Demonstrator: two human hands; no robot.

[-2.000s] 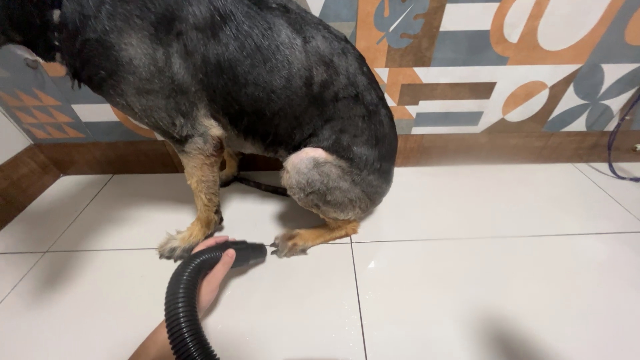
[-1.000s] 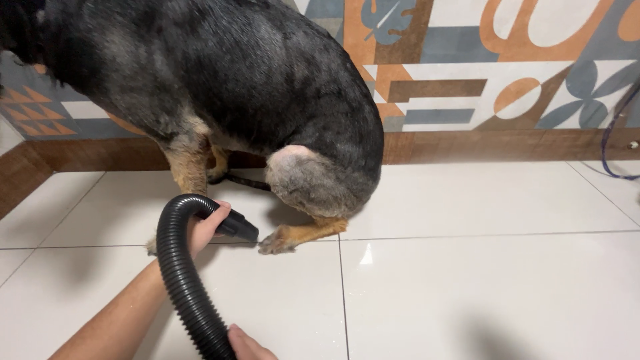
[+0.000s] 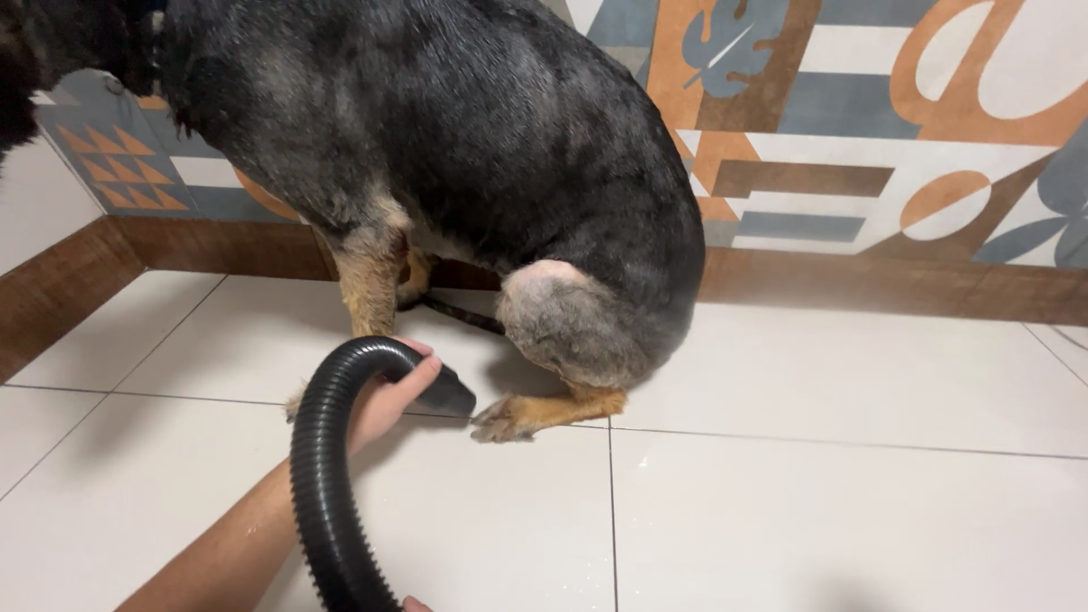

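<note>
A black-and-tan dog (image 3: pixel 544 144) sits hunched on the floor with a pale, nearly hairless patch on its thigh. My left hand (image 3: pixel 387 404) is closed around the end of a black corrugated hose (image 3: pixel 327 476). The hose's dark nozzle (image 3: pixel 450 395) points at the toes of the dog's hind paw (image 3: pixel 510 419), very near them. The hose curves over my hand and partly hides the front paw (image 3: pixel 295 401). Only a fingertip of my right hand (image 3: pixel 415 604) shows at the bottom edge, beside the hose; its grip is out of view.
White floor tiles (image 3: pixel 807 527) carry a few water drops. Behind the dog stands a wall with a geometric pattern (image 3: pixel 816 187) above a brown baseboard (image 3: pixel 850 285). A thin cord (image 3: pixel 1062 336) lies at the far right. The dog wears a collar (image 3: pixel 156 42).
The nozzle has stayed close to the hind paw. My right hand, out of view two seconds ago, showed by the hose one second ago and now shows only a fingertip.
</note>
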